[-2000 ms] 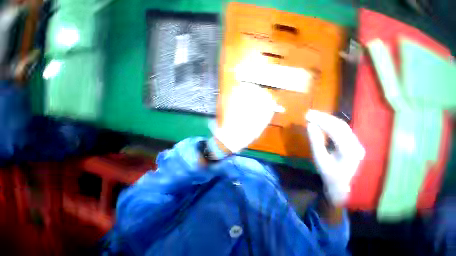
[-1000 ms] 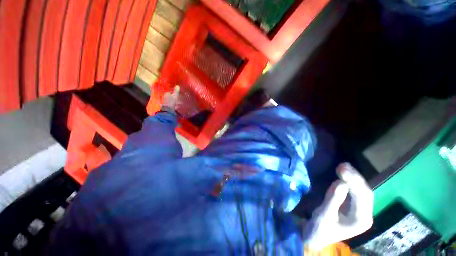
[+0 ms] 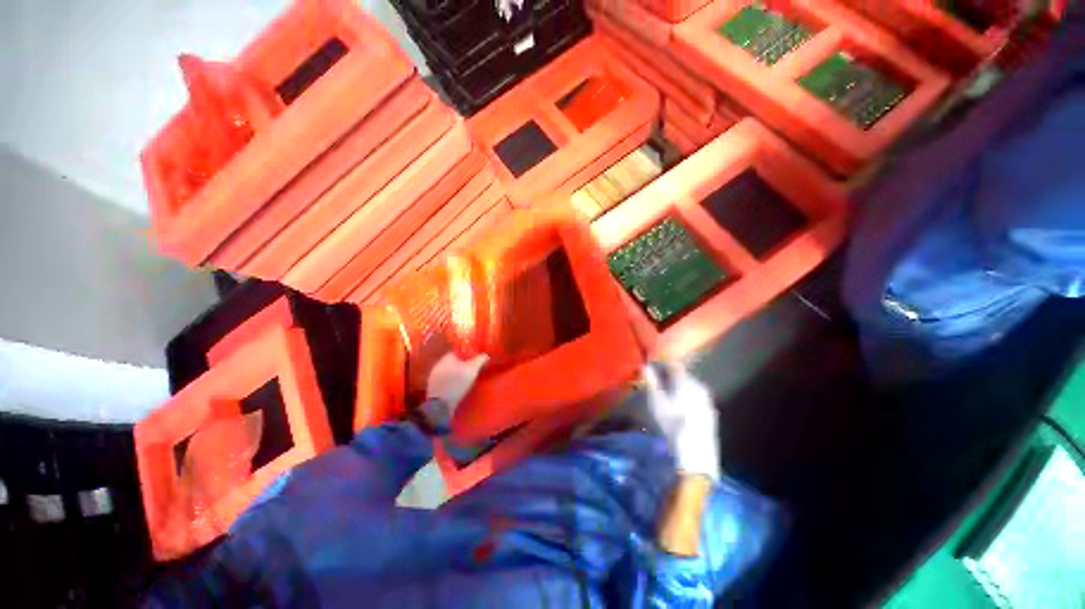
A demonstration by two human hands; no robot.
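A red plastic tray (image 3: 613,339) with openings lies tilted in front of me, and a shiny orange-red sheet or film shows in its left part. My left hand (image 3: 457,381) is on the tray's near left side with its fingers closed over the frame. My right hand (image 3: 684,410), in a white glove, is at the tray's near right corner. Its fingertips meet the edge, and its hold there is partly hidden and blurred.
Stacked red trays (image 3: 345,179) stand at the far left. Another tray (image 3: 773,256) holds a green circuit board (image 3: 666,269). A separate red tray (image 3: 312,405) is at the left. A person's blue sleeve (image 3: 988,226) is at the right, above the green bench edge (image 3: 940,583).
The view has swung from the orange fixture to the red trays. My right hand has come from the open space at the right to the tray's corner. My left hand stays on the tray.
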